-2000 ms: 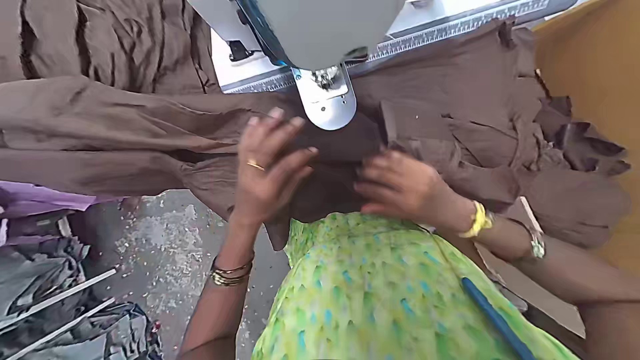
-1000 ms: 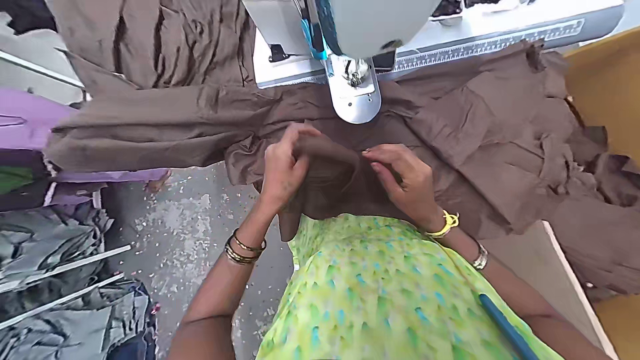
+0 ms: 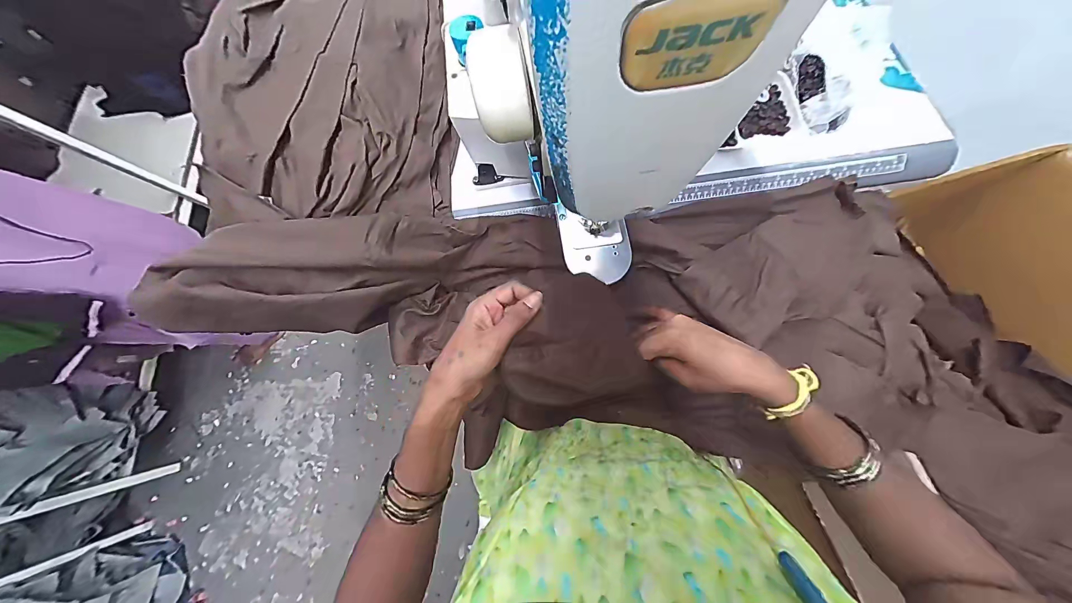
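Brown fabric [image 3: 578,352] lies across the front of a white Jack sewing machine [image 3: 670,117] and drapes down over the lap. Just left of centre, my left hand [image 3: 486,331] pinches the cloth between thumb and curled fingers. On the other side my right hand [image 3: 703,352], slightly blurred, has its fingers bent at the cloth; whether it grips a fold cannot be told. Between and above both hands sits the machine's metal plate [image 3: 599,247], with the fabric around it. The needle area is partly hidden under the machine head.
A ruler strip [image 3: 787,180] runs along the machine bed, with containers of dark buttons [image 3: 766,113] behind it. At the right stands a cardboard box [image 3: 997,243]. Purple cloth [image 3: 109,251] and grey fabric pieces [image 3: 67,444] are at the left, by white rods [image 3: 92,494].
The raised fold between my hands one second ago now lies flatter. My hands have moved apart, the left one closing from spread fingers two seconds ago. The view has shifted.
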